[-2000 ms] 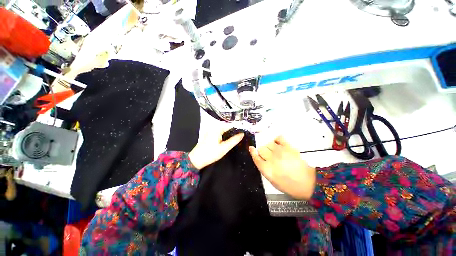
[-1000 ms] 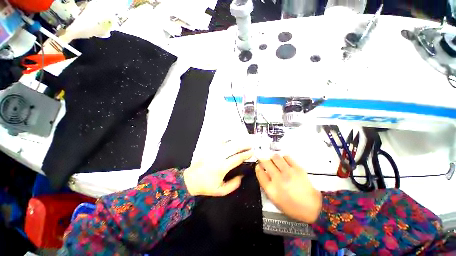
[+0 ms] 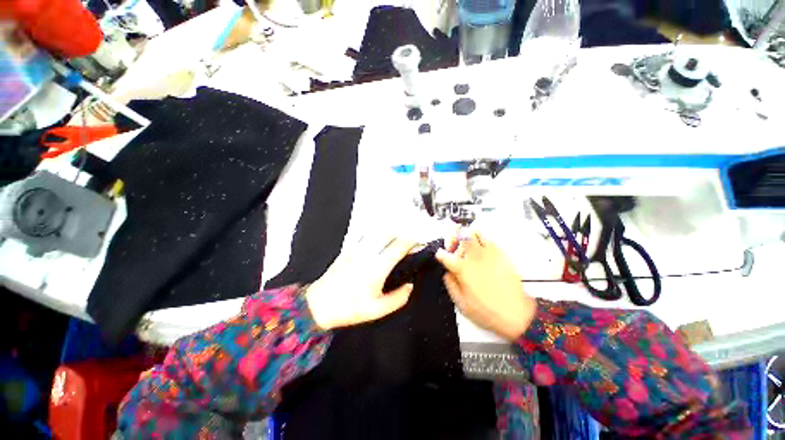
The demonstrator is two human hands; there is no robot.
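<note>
A black garment panel (image 3: 422,331) lies under my hands and hangs over the table's front edge. Its upper edge is just in front of the presser foot and needle (image 3: 456,210) of the white sewing machine (image 3: 568,112). My left hand (image 3: 360,288) lies on the panel's left side, thumb and fingers around a raised fold. My right hand (image 3: 486,284) holds the panel's top right edge with its fingertips near the needle. A narrow black strip (image 3: 327,202) lies left of the needle, partly under my left forearm.
A stack of black pieces (image 3: 198,198) lies on the left. Black-handled scissors (image 3: 637,271) and red and blue snips (image 3: 572,245) lie under the machine arm. A small brown block (image 3: 694,333) is near the right table edge. A ruler strip (image 3: 491,361) runs along the front edge.
The view has shifted. Both hands stay on the panel close to the needle. A dark fold now stands between my left thumb and fingers, and my right fingertips are at the panel's top edge.
</note>
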